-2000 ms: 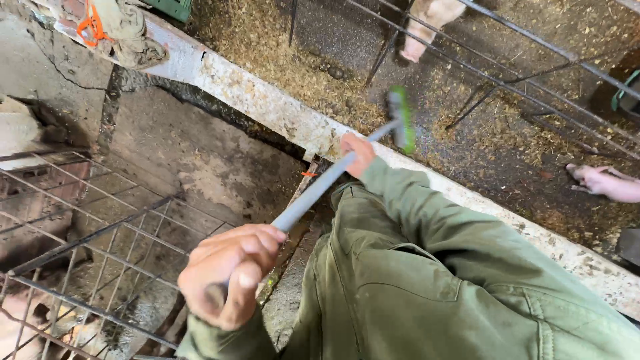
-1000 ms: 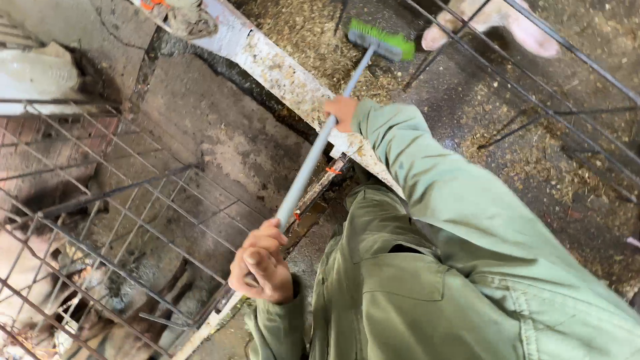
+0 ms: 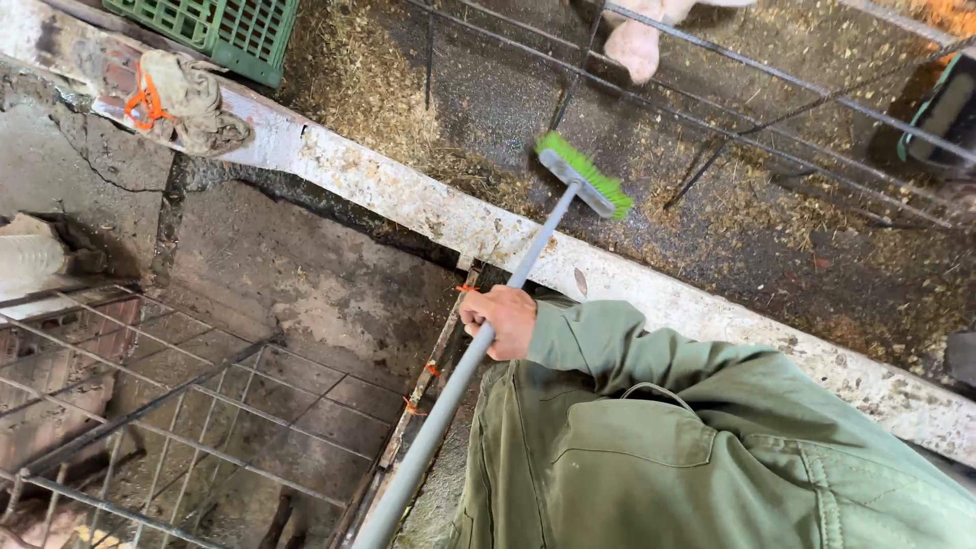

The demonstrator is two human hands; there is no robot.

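A push broom with a grey handle (image 3: 435,422) and green bristles (image 3: 597,177) runs up from the bottom edge of the view. My right hand (image 3: 501,321) is closed around the middle of the handle. The handle's lower end leaves the frame at the bottom, and my left hand is out of view. Beyond a low whitish wall (image 3: 396,187), the broom head (image 3: 573,180) is over the dark floor, beside scattered wood shavings (image 3: 450,164). Whether the bristles touch the floor I cannot tell.
Metal bars (image 3: 686,126) cross the upper right, with a pig (image 3: 635,47) behind them. A wire-grid panel (image 3: 175,436) fills the lower left. A green plastic crate (image 3: 255,34) and a dirty cloth (image 3: 200,107) with orange cord lie at the upper left. A dark trough (image 3: 945,114) is far right.
My left hand, on the handle's near end in both earlier frames, has gone out of view. The broom head has moved relative to the bars. My right hand still grips the handle.
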